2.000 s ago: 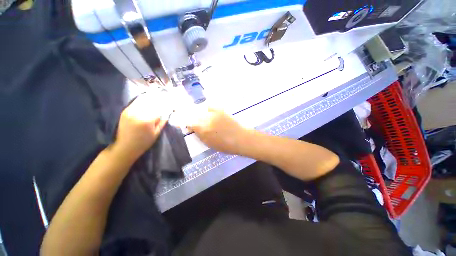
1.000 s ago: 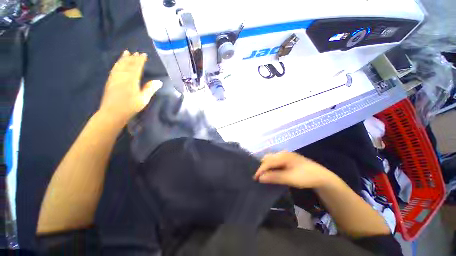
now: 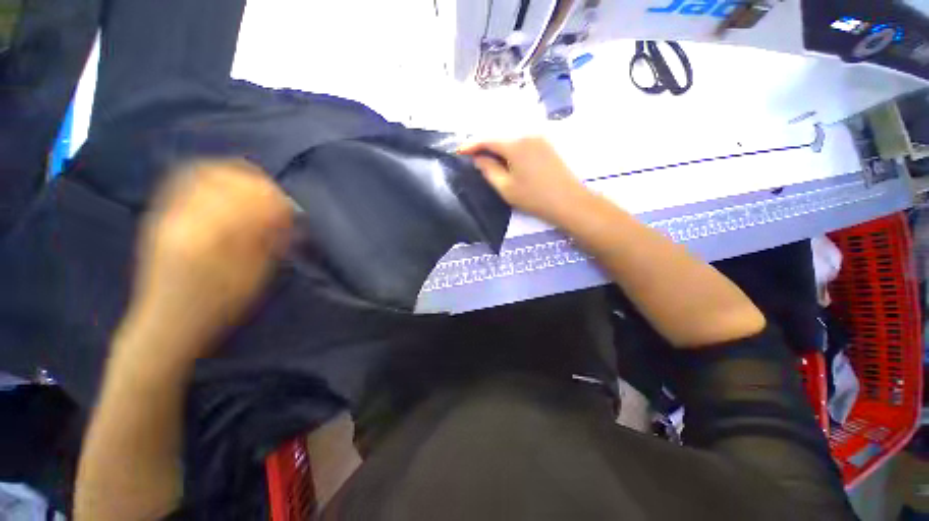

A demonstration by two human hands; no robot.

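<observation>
A black fabric panel (image 3: 382,219) lies over the left part of the machine bed and hangs over its near edge. My right hand (image 3: 525,178) pinches the panel's right edge on the white bed, just in front of the needle area. My left hand (image 3: 219,229) is blurred over the black fabric at left; its fingers look curled, but I cannot tell whether they hold cloth. The presser foot area (image 3: 499,63) of the white sewing machine (image 3: 754,66) is beyond my right hand, with no cloth seen under it.
Black-handled scissors (image 3: 660,69) lie on the bed below the machine arm. A ruler strip (image 3: 713,219) runs along the near edge. A red slotted basket (image 3: 876,407) stands at right, and part of another red basket (image 3: 290,478) shows at bottom left.
The view has shifted left. My right hand has moved from the cloth over my lap to the cloth edge on the bed. My left hand has moved down and nearer, and the panel is more spread out.
</observation>
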